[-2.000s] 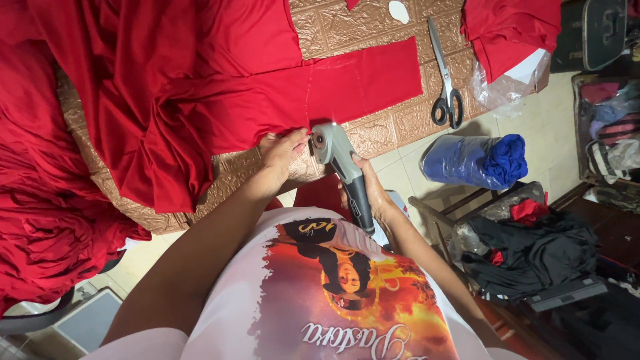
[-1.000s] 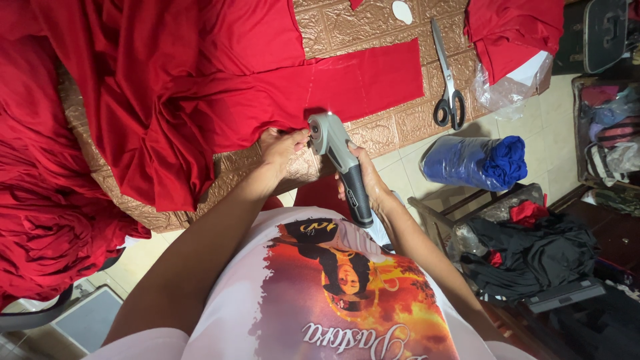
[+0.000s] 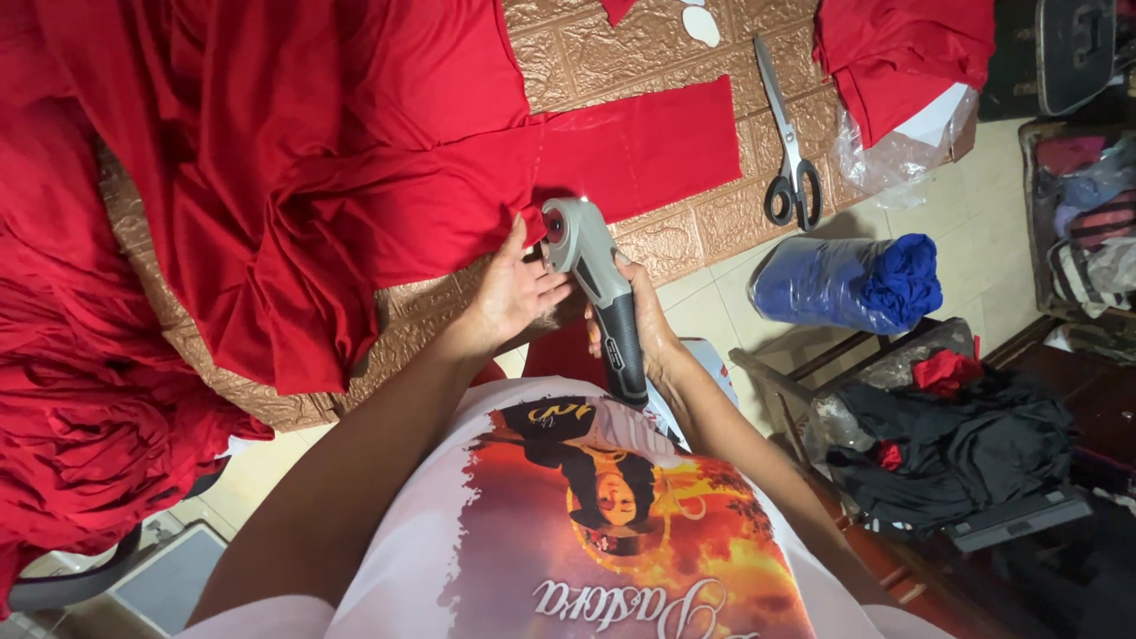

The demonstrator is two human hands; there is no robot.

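Observation:
A grey and black cordless rotary fabric cutter (image 3: pixel 599 284) is gripped in my right hand (image 3: pixel 652 319), its round head at the near edge of the red fabric (image 3: pixel 426 204). Just left of that head is my left hand (image 3: pixel 519 288), palm up with fingers apart, its thumb against the fabric edge; whether it pinches the cloth I cannot tell. A strip of the red fabric with faint pale marked lines (image 3: pixel 639 151) extends right from the larger cloth. Large scissors with black handles (image 3: pixel 790 151) lie on the brick-patterned table cover (image 3: pixel 683 240), right of the strip.
Folded red fabric (image 3: pixel 905 62) lies on clear plastic at the table's right. Beyond the edge are a plastic-wrapped blue fabric roll (image 3: pixel 825 280) and a chair heaped with black cloth (image 3: pixel 958 444). More red fabric (image 3: pixel 89 417) hangs at the left. A pale chalk-like piece (image 3: pixel 701 25) lies near the top.
My left hand's fingers have spread from a more closed pose beside the cutter head. The cutter shifted slightly between the earlier frames and remains in my right hand.

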